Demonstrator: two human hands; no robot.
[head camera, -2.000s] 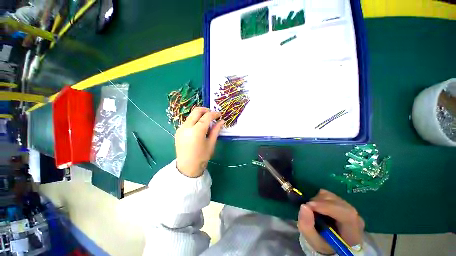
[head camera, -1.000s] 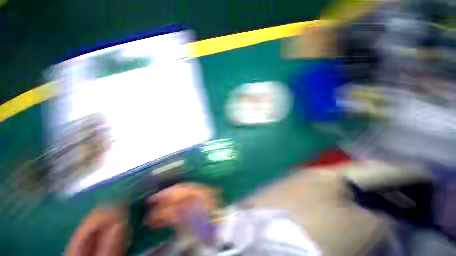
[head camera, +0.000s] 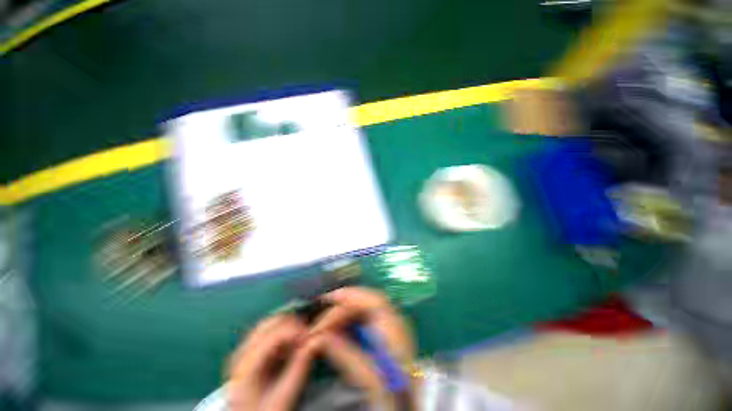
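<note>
The view is blurred. My left hand and my right hand are close together at the bottom centre, fingers meeting. My right hand holds the blue-handled soldering iron; its tip cannot be made out. Something small and dark shows at my left fingertips, but what my left hand holds is unclear. The dark work pad shows partly just beyond my hands. The loose green PCBs lie right of it.
The white tray stands beyond my hands, with lead wires at its left and green PCB panels at its far edge. Soldered assemblies lie left. The white pot, blue box and red item are right.
The view has swung right, bringing in the blue box. My left hand has moved from beside the lead wires to meet my right hand. The iron has left the pad.
</note>
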